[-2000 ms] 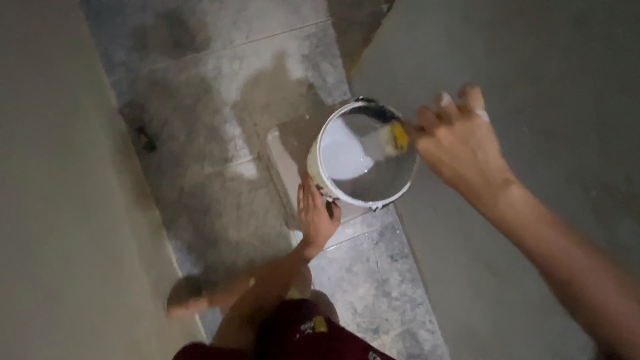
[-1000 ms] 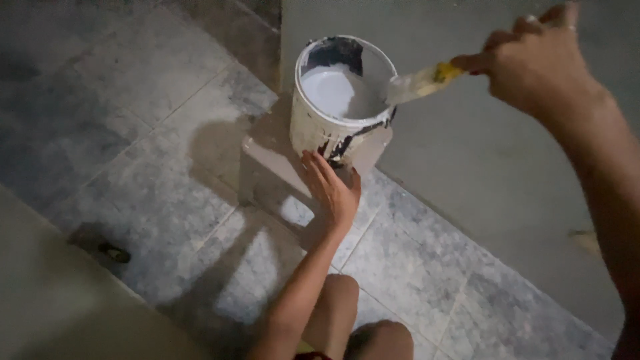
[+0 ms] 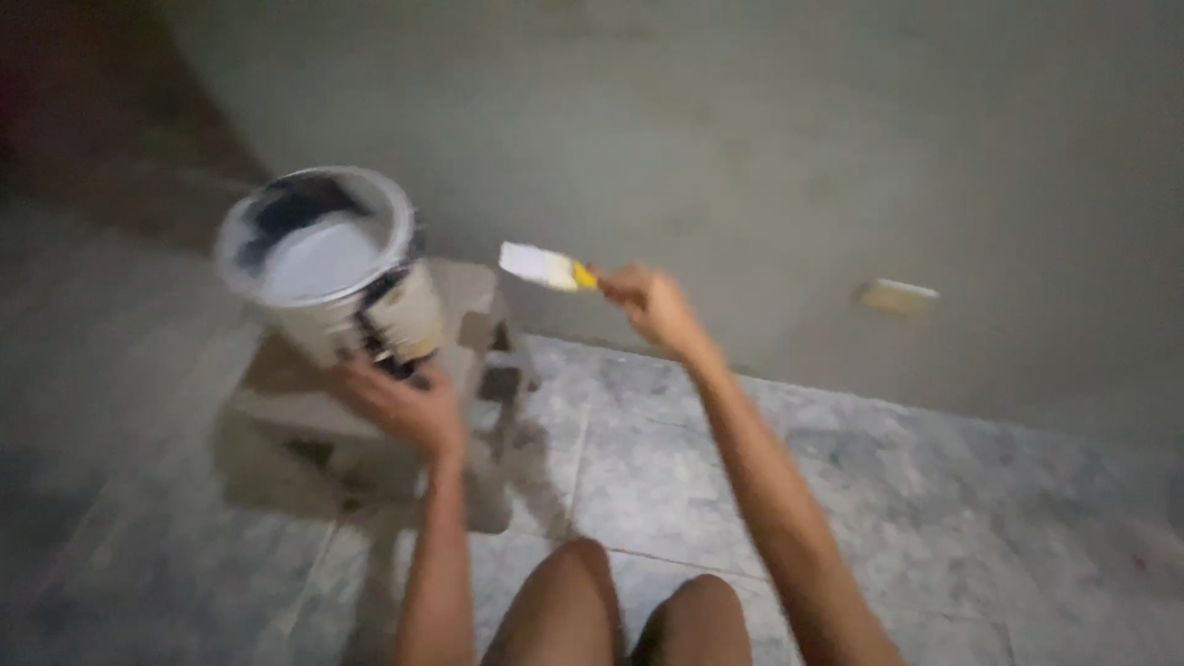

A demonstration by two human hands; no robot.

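Observation:
A white plastic bucket (image 3: 324, 319) with dark smears on its wall holds white paint (image 3: 319, 261) and stands on a small stool (image 3: 467, 287). My left hand (image 3: 402, 398) rests against the lower side of the bucket, fingers spread along it; whether it grips is unclear. My right hand (image 3: 652, 305) is closed around the handle of a paintbrush (image 3: 546, 266), to the right of the bucket. The brush has a yellow part near the handle, and its pale bristles, coated white, point left toward the bucket. The view is somewhat blurred.
A grey plastered wall (image 3: 740, 139) rises behind the stool, with a small pale wall plate (image 3: 897, 296) low on its right part. Grey tiles cover the floor (image 3: 647, 472). My bare knees (image 3: 564, 592) are at the bottom of the view.
The paintbrush was inside the bucket two seconds ago and at its rim one second ago; now it is apart from it. My left hand stays at the bucket. The view has swung right.

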